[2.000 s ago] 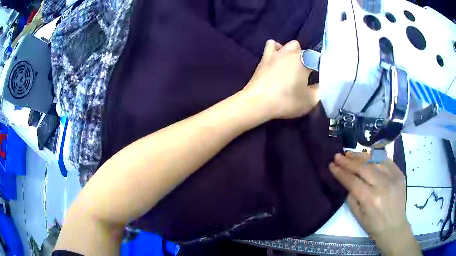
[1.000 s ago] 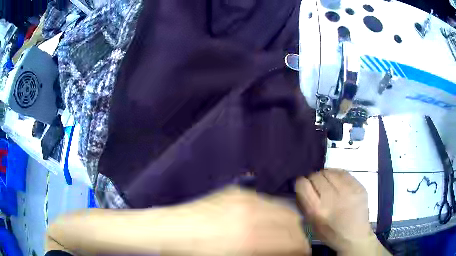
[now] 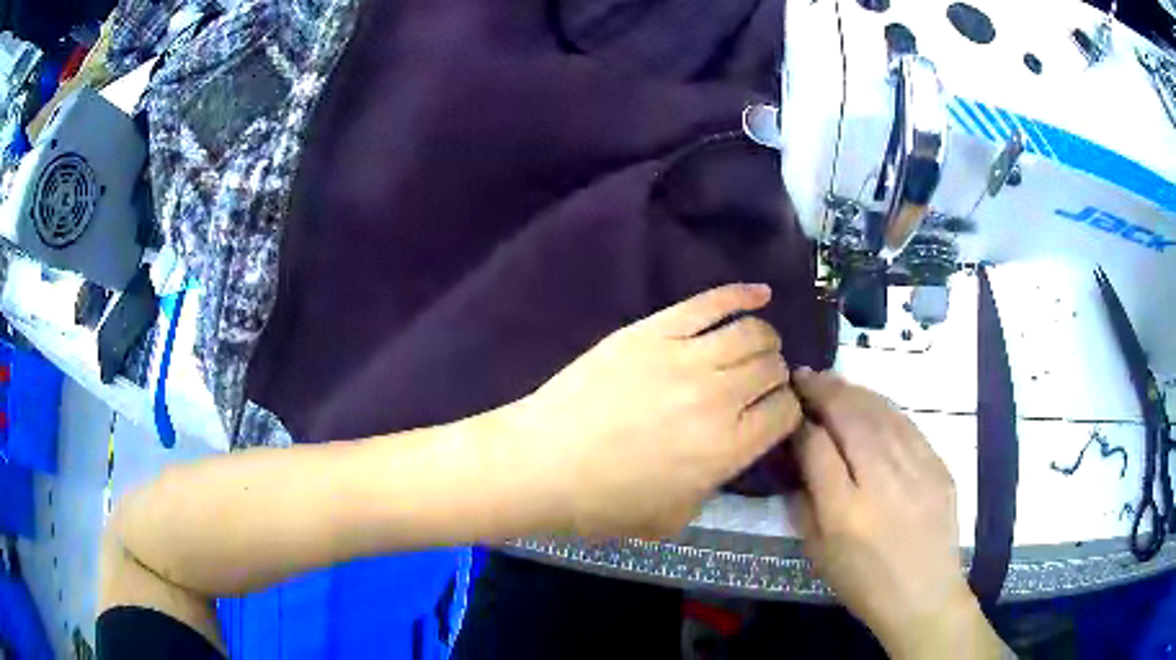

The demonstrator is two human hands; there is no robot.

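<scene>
The dark purple lining (image 3: 516,194) lies spread over the table to the left of the sewing machine (image 3: 1006,142). My left hand (image 3: 684,406) reaches across it and pinches its near right edge, just in front of the needle area. My right hand (image 3: 877,496) is beside it, fingertips touching my left fingers and holding the same edge. The bit of cloth between the fingertips is mostly hidden. The presser foot area (image 3: 864,297) is a little beyond both hands. The plaid shell (image 3: 239,168) lies along the lining's left side.
A dark purple strip (image 3: 994,438) lies right of my right hand. Black scissors (image 3: 1141,426) and thread ends (image 3: 1090,454) lie further right. A measuring strip (image 3: 684,562) follows the front table edge. A grey box with a round fan grille (image 3: 78,187) stands left. Blue bins (image 3: 342,606) are below.
The lining's near part is gathered up from the front edge, uncovering the measuring strip. My left hand has moved from beside the machine head down to my right hand, which has also come away from the needle.
</scene>
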